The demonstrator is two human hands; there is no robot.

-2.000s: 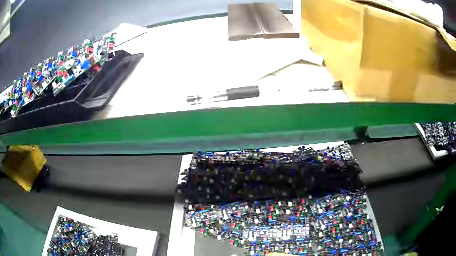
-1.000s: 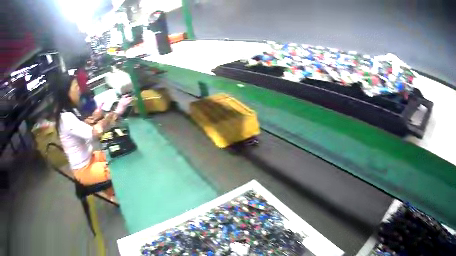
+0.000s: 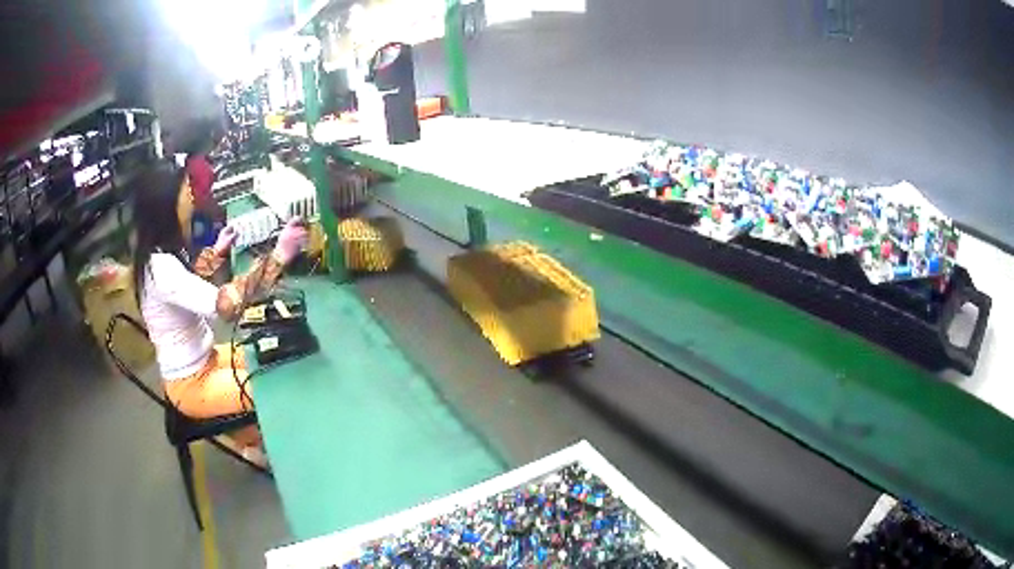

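Observation:
Neither of my hands is in the picture. Nearest in front is a white-rimmed tray (image 3: pixel 667 522), cut off by the bottom edge. It holds loosely heaped small parts (image 3: pixel 534 528) with blue, red, green and white spots. At the lower right corner a corner of another white-rimmed tray (image 3: pixel 870 518) shows, with a dark heap of parts (image 3: pixel 917 545) in it.
A long black plastic tray (image 3: pixel 756 267) heaped with brighter parts lies on the white shelf. A yellow bin (image 3: pixel 523 306) sits on the dark belt (image 3: pixel 667 445). At left a seated person (image 3: pixel 189 300) works at the green bench (image 3: pixel 378 433). A green post (image 3: pixel 325 200) stands beyond.
The view has swung left from the main tray and cardboard box to the left tray, the belt and the seated person. Since one second ago, the things in view sit slightly lower and further right.

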